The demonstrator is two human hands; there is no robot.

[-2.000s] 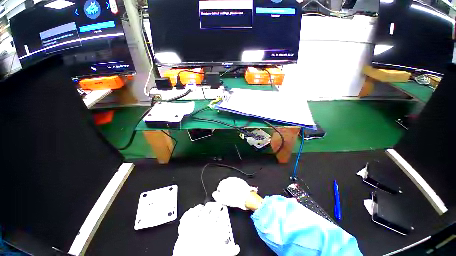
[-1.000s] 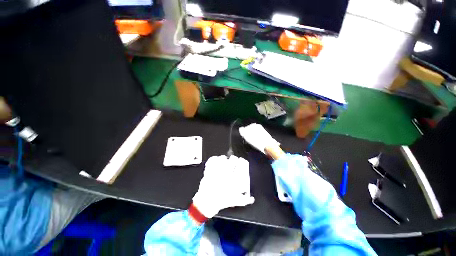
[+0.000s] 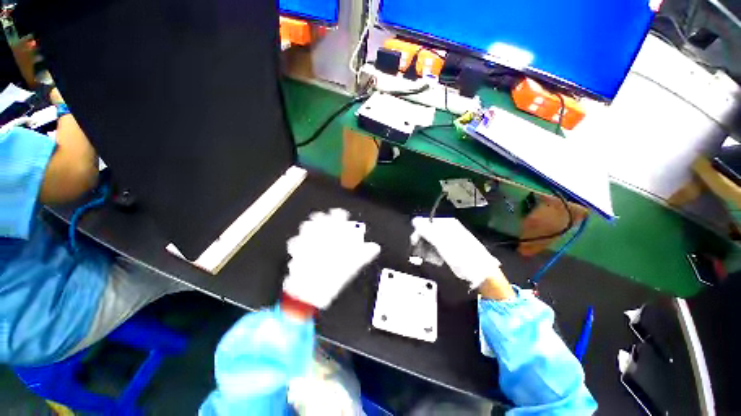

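A flat white set-top box (image 3: 405, 305) with dark corner dots lies on the black mat. My left hand (image 3: 328, 258), white-gloved, is left of it with fingers spread, over another white unit of which only a corner (image 3: 358, 228) shows. My right hand (image 3: 457, 248), white-gloved, is above and right of the first box, its fingers closed at the lower end of a thin test cable (image 3: 437, 205); a small blurred pale part shows below the fingertips. The white edge of another object (image 3: 485, 327) shows beside my right sleeve.
A blue pen (image 3: 584, 333) and small black boxes (image 3: 641, 382) lie at right. A green shelf (image 3: 455, 154) bears a white-topped box (image 3: 396, 114) and a clipboard (image 3: 552, 158). The monitor (image 3: 520, 36) is blue. A black partition (image 3: 179, 122) separates a blue-sleeved person (image 3: 36, 187) at left.
My left hand has moved off the middle box to the unit at its left. My right hand has drawn nearer the middle box. The view has turned and the monitor now shows blue.
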